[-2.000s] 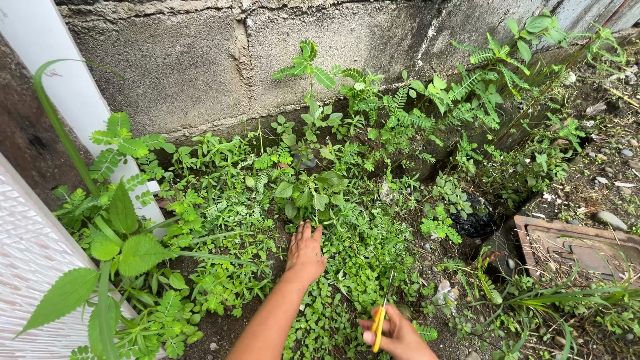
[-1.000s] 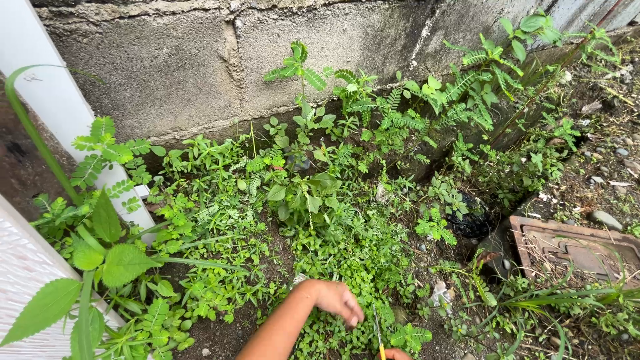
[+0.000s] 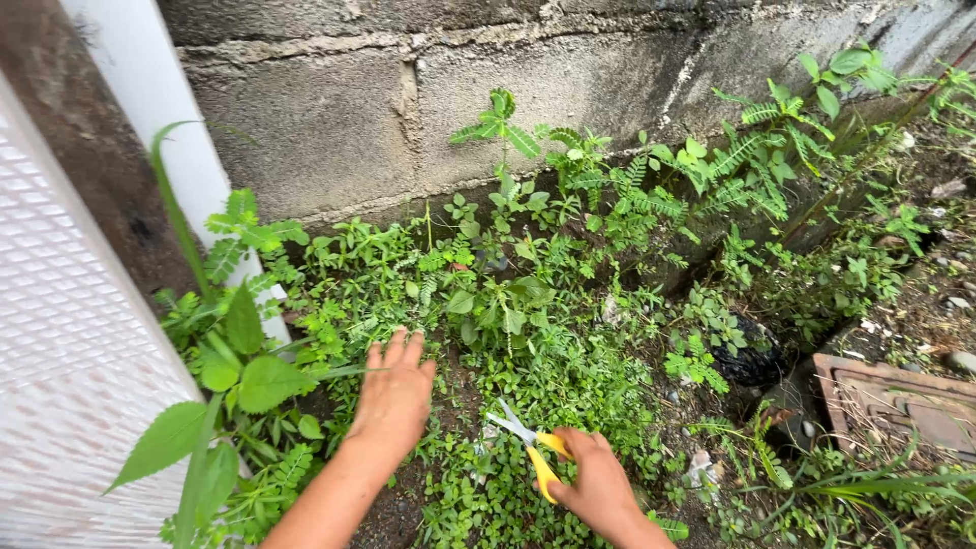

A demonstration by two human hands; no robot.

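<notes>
My right hand [image 3: 598,482] holds yellow-handled scissors [image 3: 545,465], their blades parted and pointing up and left over low green weeds [image 3: 488,503]. To the left, my left hand [image 3: 395,396] is spread palm down over the weeds beside a small patch of bare soil, its fingertips among the leaves; nothing is seen in its grasp. A broad-leaved weed [image 3: 503,305] grows up and right of that hand. Taller plants with feathery leaves [image 3: 499,126] stand against the wall.
A concrete block wall [image 3: 305,130] runs across the back. White patterned panel [image 3: 76,305] and white post [image 3: 183,137] border the left, beside large-leaved plants [image 3: 271,381]. On the right lie a brown rectangular cover [image 3: 900,404], black plastic [image 3: 751,354] and stones [image 3: 961,361].
My left hand has moved left and away from the scissors, and its fingers have spread. The right hand with the scissors has come further into view, and the blades now stand apart.
</notes>
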